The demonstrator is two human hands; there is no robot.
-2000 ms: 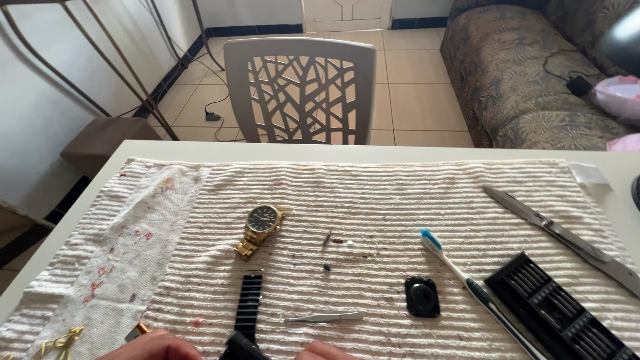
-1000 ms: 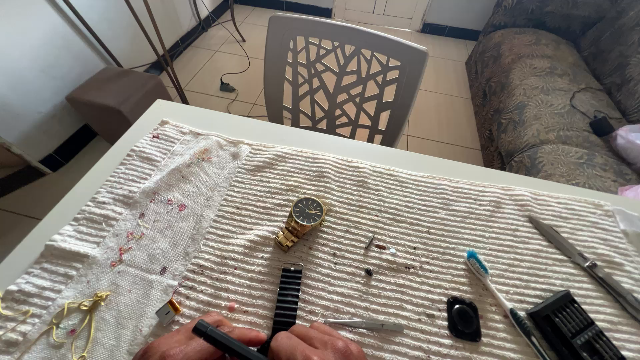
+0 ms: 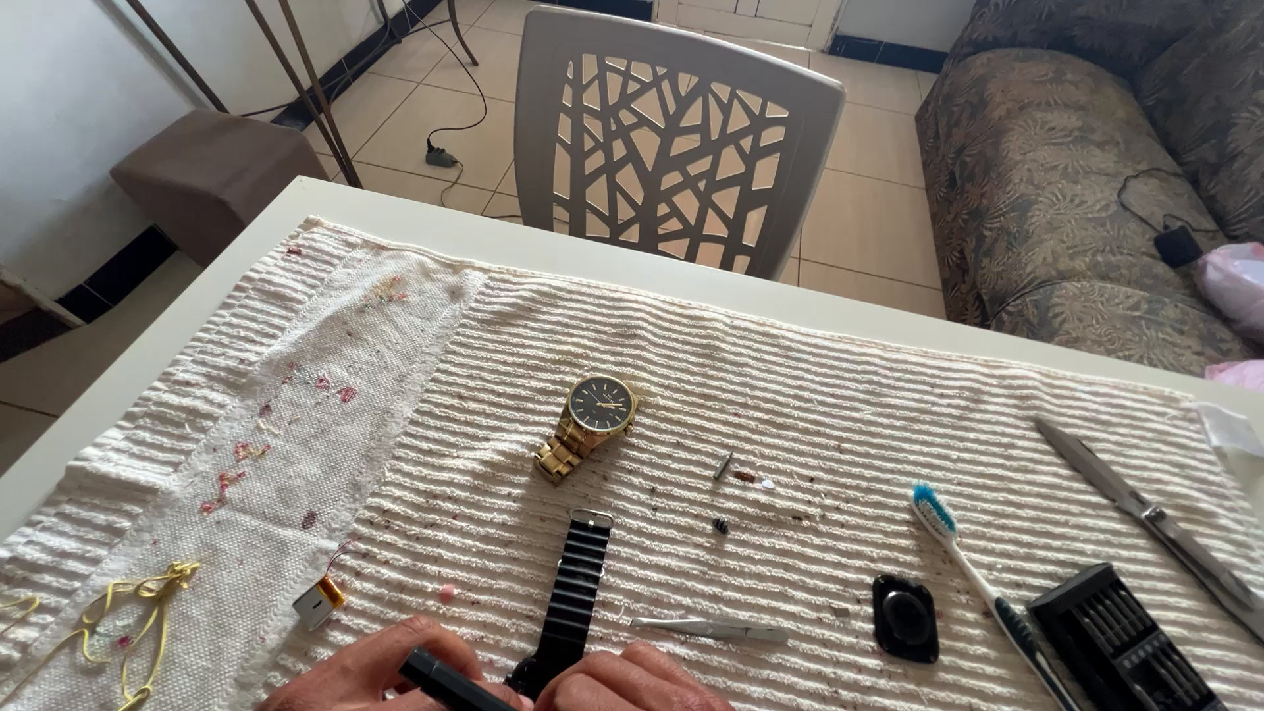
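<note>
Low in the head view, my left hand (image 3: 380,667) is closed around a black cylindrical tool (image 3: 454,681). My right hand (image 3: 632,681) is beside it, fingers curled at the lower end of a black ribbed watch strap (image 3: 573,592); its grip is cut off by the frame edge. The dark watch part at the strap's end lies between both hands. Metal tweezers (image 3: 711,629) lie just above my right hand. A gold wristwatch with a black dial (image 3: 600,405) rests above the strap. A small battery with wires (image 3: 319,600) lies left, near my left hand.
On the striped towel (image 3: 810,395) are tiny parts (image 3: 722,526), a black square watch back (image 3: 905,619), a toothbrush (image 3: 978,583), a case of driver bits (image 3: 1126,632) and a metal knife (image 3: 1145,513). Yellow cord (image 3: 148,632) lies left. A chair (image 3: 681,138) stands beyond the table.
Both hands have come further into view, with the black tool now showing in my left hand. The view has shifted and turned.
</note>
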